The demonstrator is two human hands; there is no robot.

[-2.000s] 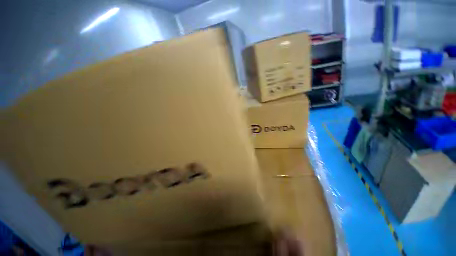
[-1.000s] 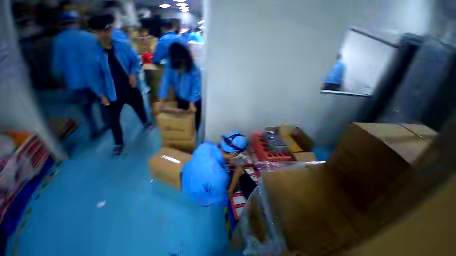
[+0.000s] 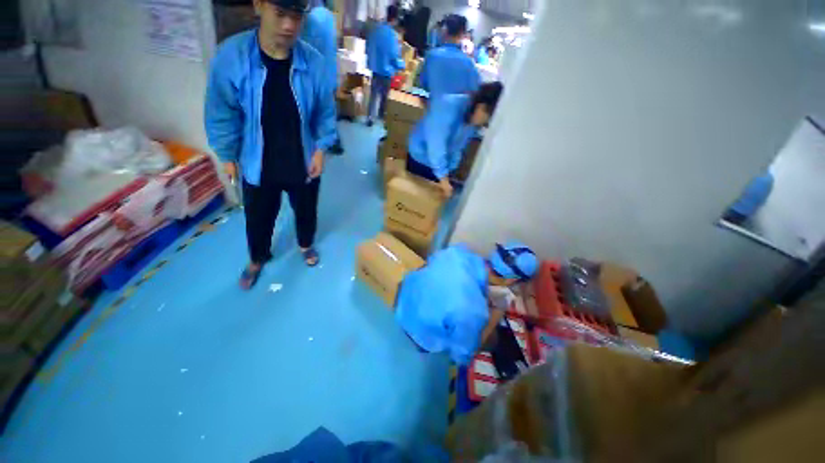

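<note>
Neither my left hand nor my right hand is in view. A bit of blue cloth (image 3: 339,449) shows at the bottom edge. Nearest me at the lower right is a wrapped stack of brown cartons (image 3: 615,402), blurred, with clear stretch wrap (image 3: 559,398) down its side. Another brown carton surface (image 3: 782,434) fills the bottom right corner, blurred and cut off. I cannot tell whether a hand touches it.
A person in a blue jacket (image 3: 312,99) stands ahead; another (image 3: 443,303) bends over red trays (image 3: 543,294) beside the stack. A closed carton (image 3: 384,262) lies on the floor. Bagged goods (image 3: 136,194) are at left, an open carton (image 3: 633,303) by the wall.
My view has turned left, so the cartons at the right show less. The standing person with the dark shirt now appears nearer and faces me. The bending person remains by the red trays.
</note>
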